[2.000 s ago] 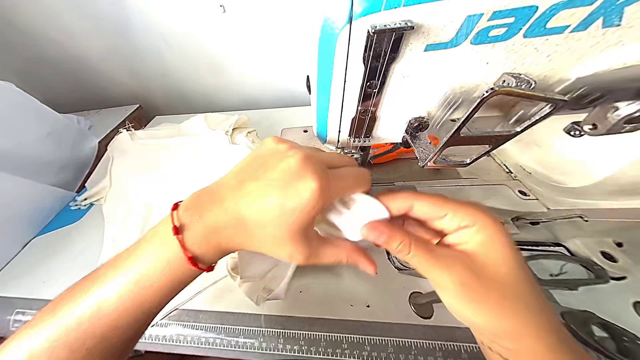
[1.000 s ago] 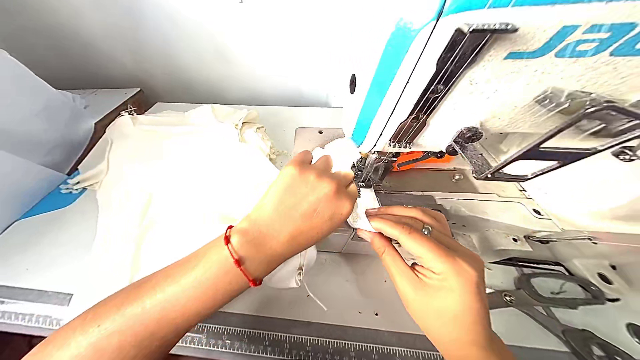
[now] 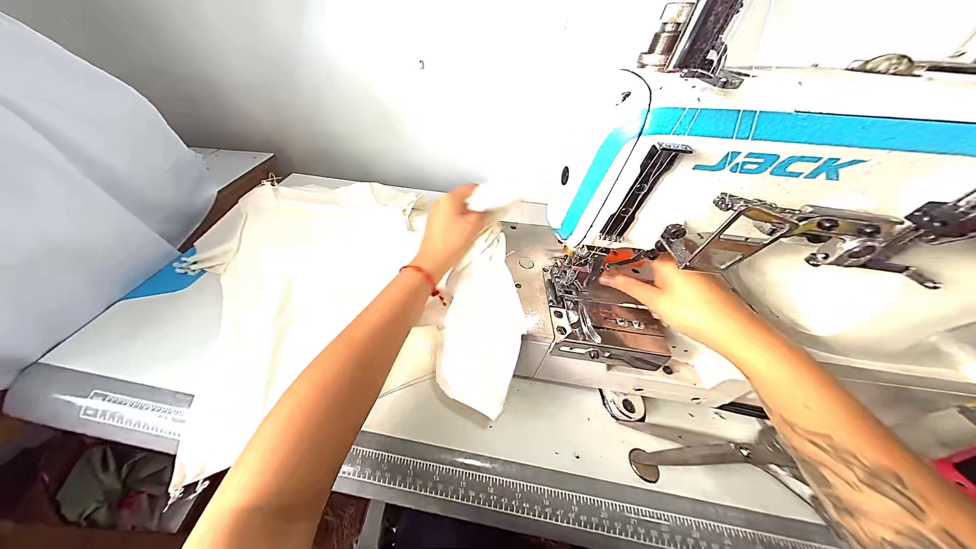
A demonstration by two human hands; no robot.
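Observation:
My left hand [image 3: 450, 232], with a red cord bracelet at the wrist, grips a bunched edge of cream fabric [image 3: 480, 328] left of the sewing head. The rest of that cloth hangs below the hand toward the table. More cream cloth [image 3: 305, 259], shaped like a garment, lies spread to the left. My right hand [image 3: 659, 293] reaches behind the presser foot area [image 3: 579, 274] of a Jack industrial sewing machine [image 3: 770, 164]. Its thumb points left beside the needles; the other fingers are partly hidden, so whether it holds anything cannot be told.
Metal scissors [image 3: 709, 454] lie at the right front of the table. A ruler strip [image 3: 534, 496] runs along the front edge. White sheet material [image 3: 76, 175] stands at the far left, near a blue piece [image 3: 164, 274]. An orange part [image 3: 625, 256] sits behind the needles.
My left hand has moved away from the needle area to the left with the fabric. My right hand has left the cloth and is at the machine's needle area. The view has shifted, showing more of the machine.

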